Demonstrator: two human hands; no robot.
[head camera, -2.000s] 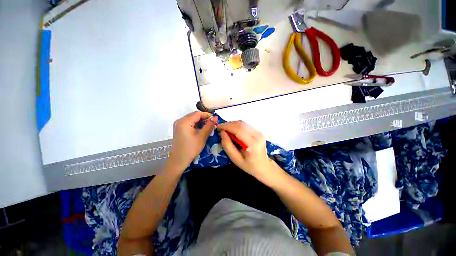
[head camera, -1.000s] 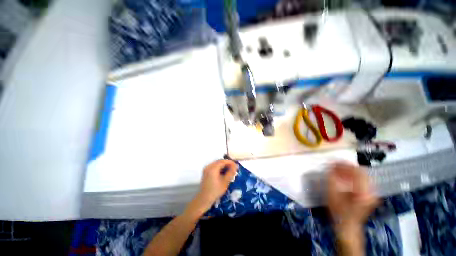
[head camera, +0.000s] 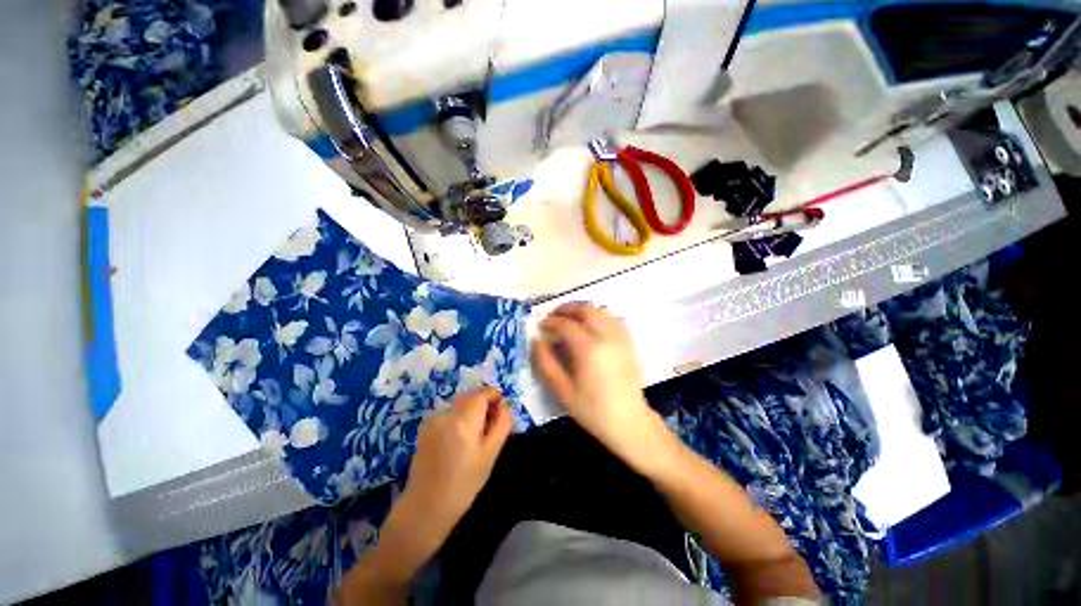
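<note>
A blue floral fabric piece (head camera: 344, 343) lies spread over the left part of the machine table, right side up, and hangs over the front edge. My left hand (head camera: 456, 450) is closed on the fabric's lower right edge. My right hand (head camera: 593, 367) is at the fabric's right edge on the table, with fingers bent. It is slightly blurred, and I cannot tell whether it grips the cloth. The presser foot and needle area (head camera: 474, 213) is just above the fabric. No tool shows in either hand.
Yellow-and-red scissors (head camera: 640, 201) lie on the machine bed. Black scraps (head camera: 737, 187), a red-handled tool (head camera: 792, 219) and a slim red tool (head camera: 848, 189) lie to their right. Floral bundles (head camera: 759, 414) and a white card (head camera: 907, 438) are below the table edge.
The fabric piece has been spread out to the left across the table. My right hand no longer holds the red tool; a slim red tool now lies at the right. Both hands are at the fabric's right edge.
</note>
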